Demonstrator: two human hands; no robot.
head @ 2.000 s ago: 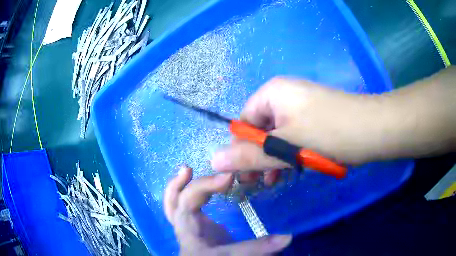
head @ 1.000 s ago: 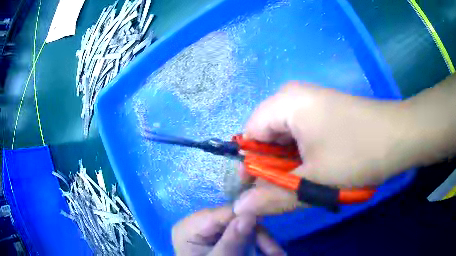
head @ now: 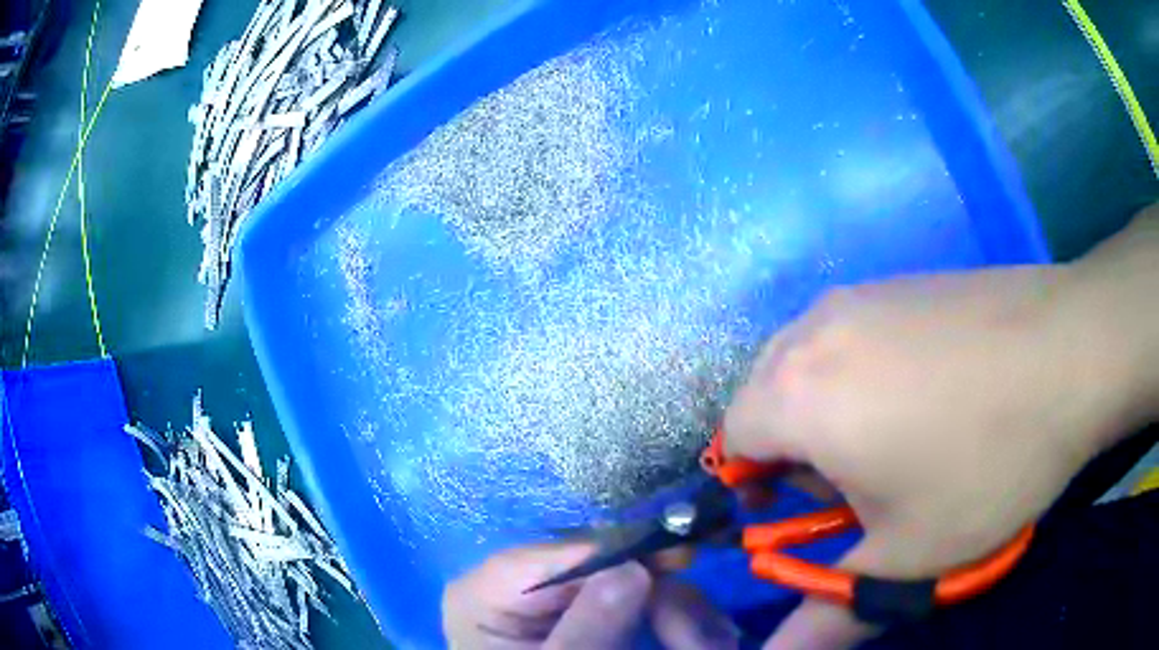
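The orange-handled scissors are in my right hand, at the lower right over the tray. Their dark blades point left, with the tip over the fingers of my left hand. The left hand is at the bottom edge, partly cut off, with thumb and fingers pinched together. Whatever is between those fingertips is hidden; no strip shows clearly. The light-blue tray lies under both hands. Fine silvery clippings are heaped at its upper left and scattered through its middle.
A whitish pile of strips lies beyond the tray's upper left edge. A greyer, tangled pile of strips lies between the tray and the blue bin. A white paper is at top left. Yellow lines cross the green table.
The scissors have moved down and right, and their blades now lie over the left fingers. The strip seen in the left hand two seconds ago no longer shows. More clippings in the tray's middle are uncovered.
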